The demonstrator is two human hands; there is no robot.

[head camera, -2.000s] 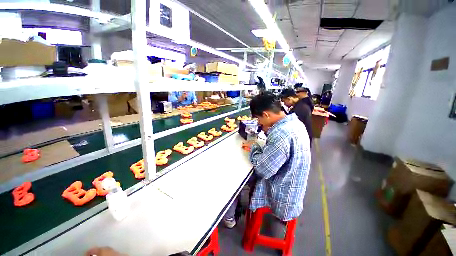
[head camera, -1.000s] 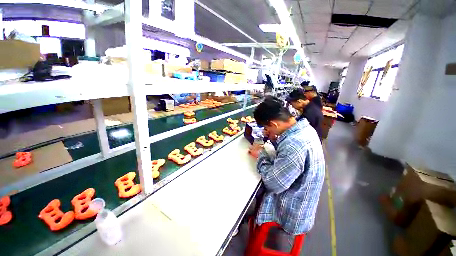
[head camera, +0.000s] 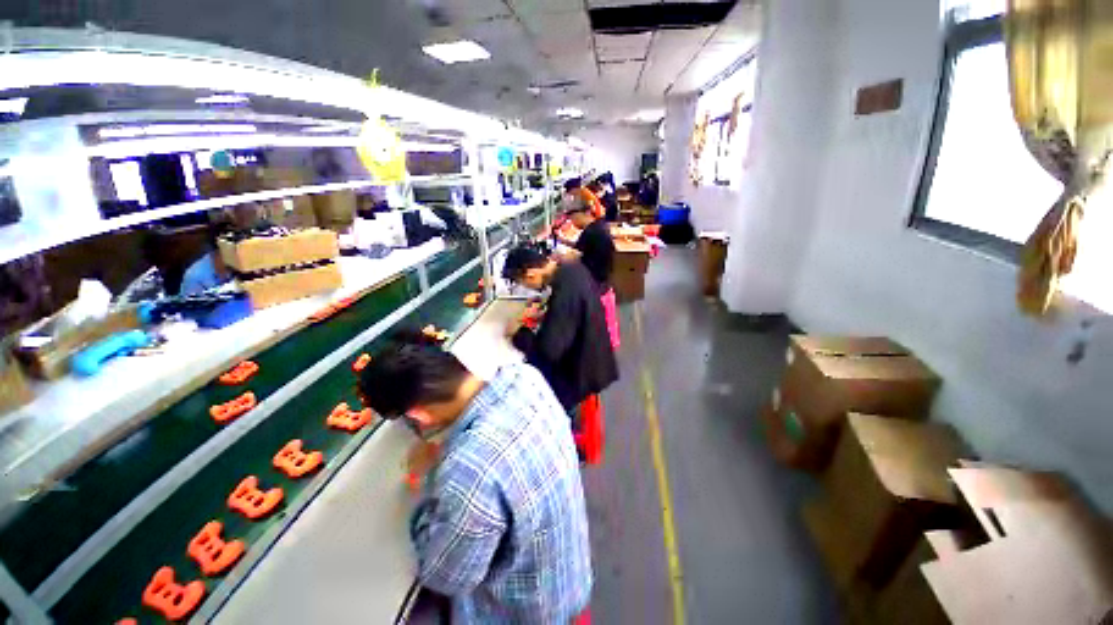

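Observation:
Neither of my hands is in the picture. Orange controller grip shells (head camera: 215, 548) lie in a spaced row on the dark green conveyor belt (head camera: 73, 537) at the lower left. The off-white bench (head camera: 348, 537) runs alongside the belt. A person in a blue plaid shirt (head camera: 507, 488) sits at the bench, head bent down, with something orange at their hands, partly hidden and blurred. More shells (head camera: 233, 407) lie on the far part of the belt.
A person in dark clothes (head camera: 574, 330) is further along the bench, with others beyond. Cardboard cartons (head camera: 854, 385) and flat cardboard (head camera: 1031, 556) stand at the right near the wall. A yellow line (head camera: 660, 470) runs along the grey floor. White rails and a shelf are at left.
The view has swung right and moved nearer the plaid-shirted person. The whitish bottle and near white post have left the picture. The hand part seen earlier at the bottom edge is gone.

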